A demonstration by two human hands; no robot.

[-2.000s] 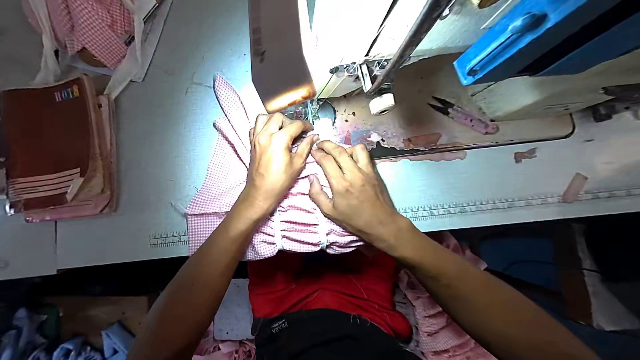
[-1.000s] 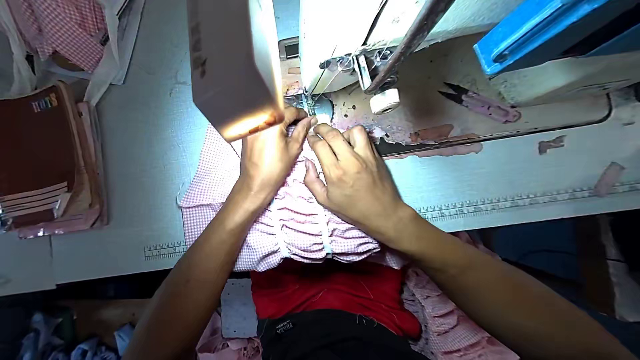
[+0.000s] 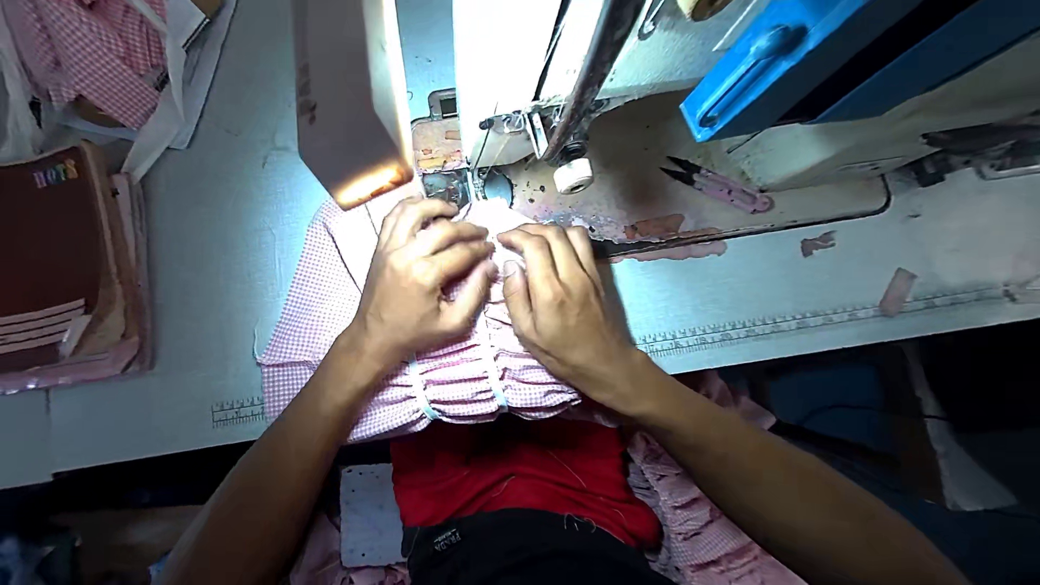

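Observation:
Pink-and-white gingham fabric [image 3: 305,325], gathered in rows with two pale narrow strips across it, lies on the sewing machine table and hangs over its front edge. My left hand [image 3: 426,280] rests on the cloth just below the presser foot [image 3: 474,188], its thumb and fingers bent together at the fabric. Close at its right, my right hand [image 3: 556,296] has curled fingertips on the same cloth, with the thumb near the left hand's. Whether either hand pinches the fabric is hard to tell. The needle area is partly hidden by glare.
Pink-handled thread snips [image 3: 723,187] lie on the machine bed. A grey lamp-like panel [image 3: 349,97] hangs left of the sewing machine head [image 3: 504,65]. Brown notebooks [image 3: 53,244] and more gingham cloth [image 3: 97,57] are at the left. A measuring tape [image 3: 731,329] runs along the front edge.
Both hands remain at the cloth near the presser foot. My left hand's fingers have opened out from their tighter bunch and sit slightly lower on the fabric. The view has shifted a little.

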